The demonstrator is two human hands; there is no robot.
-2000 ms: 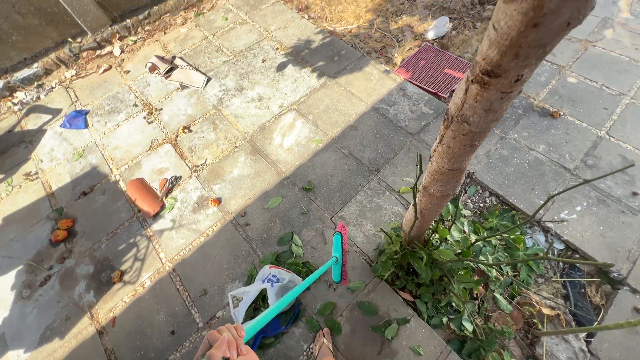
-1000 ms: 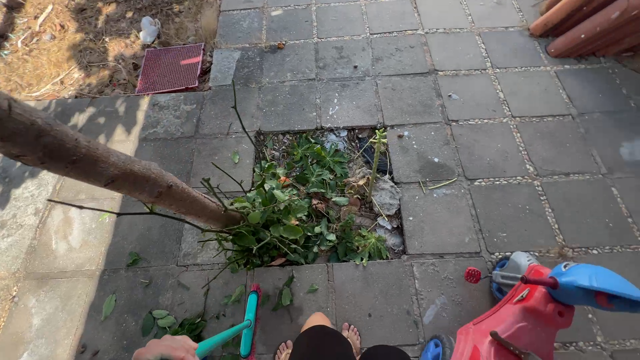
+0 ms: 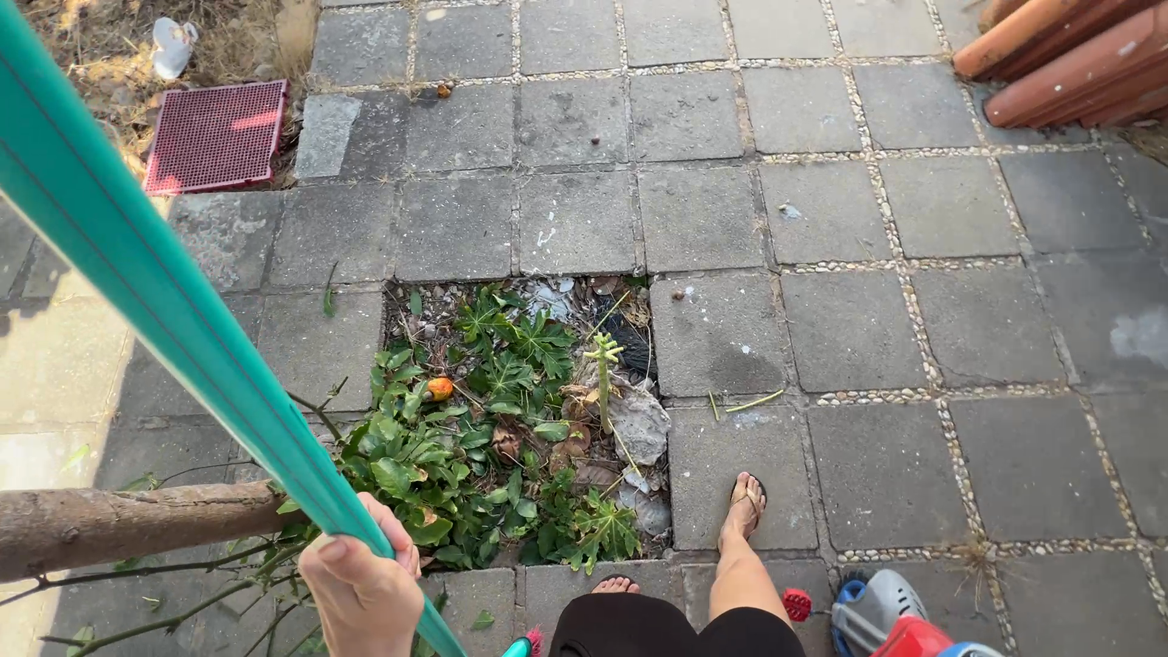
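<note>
My left hand [image 3: 360, 579] is closed around the teal pole [image 3: 219, 342] of a broom, at the lower left. The pole runs diagonally from the upper left corner to the bottom edge. At the bottom edge shows a bit of the broom head with pink bristles [image 3: 535, 639], close to my dark-clothed knees. My right hand is out of view. Beyond my left hand lies a square planting bed with green leaves [image 3: 502, 365], an orange fruit [image 3: 440, 390], a cut green stem [image 3: 603, 383] and a grey stone [image 3: 639, 424].
A tree trunk [image 3: 137, 529] and bare branches reach in from the left. A red plastic grate [image 3: 217, 135] lies at the upper left. Terracotta-coloured ribbed pieces [image 3: 1077, 68] stand at the upper right. A red, blue and grey ride-on toy [image 3: 881, 611] is at the lower right. Grey pavers [image 3: 871, 474] surround the bed.
The broom pole has swung up across the left of the view, and its head, seen beside the bed before, is mostly cut off. One foot has stepped forward beside the bed.
</note>
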